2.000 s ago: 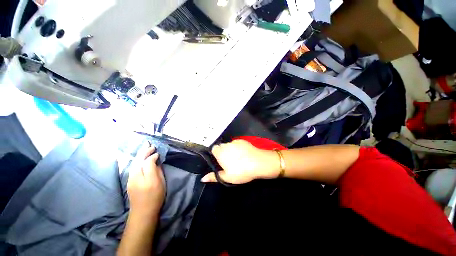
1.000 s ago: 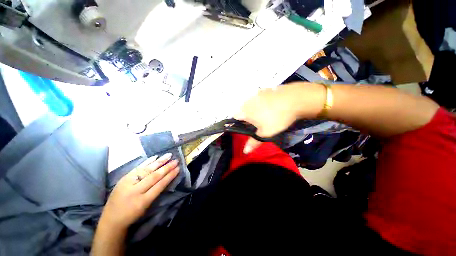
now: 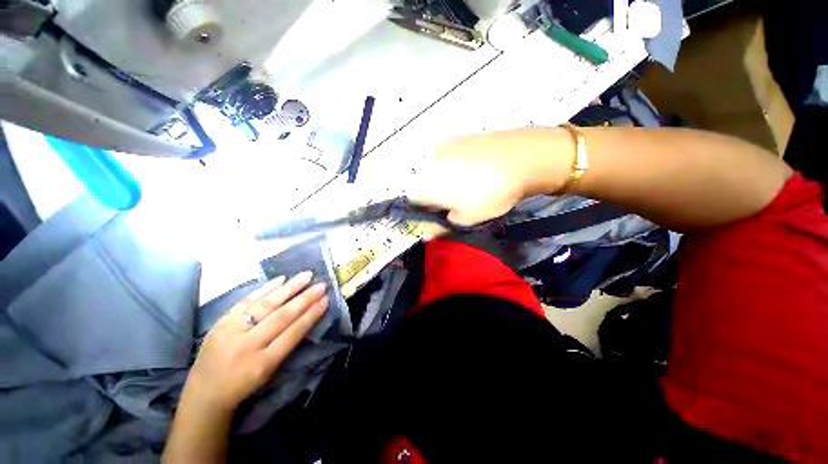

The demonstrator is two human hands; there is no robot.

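My right hand (image 3: 472, 186) holds fabric scissors (image 3: 363, 214) by the loops over the table's front edge. The blades point left and are blurred; I cannot tell how far apart they are. My left hand (image 3: 259, 335) lies flat, fingers together, on a small folded dark grey piece (image 3: 304, 258) at the table edge, pressing it down. The scissors are just above this piece; I cannot tell if they touch it. A large grey fabric panel (image 3: 109, 290) spreads to the left and hangs over the front edge.
The sewing machine (image 3: 109, 118) stands at upper left, with a bright blue object (image 3: 100, 172) beside it. A black strip (image 3: 361, 139), metal tools (image 3: 436, 27) and a green-handled tool (image 3: 576, 43) lie on the table. A cardboard box (image 3: 726, 82) is at right.
The right hand first moved up and right with the scissors, then slightly left, the blades now above the folded piece. The left hand moved down and now lies flat. The black strip appears shifted.
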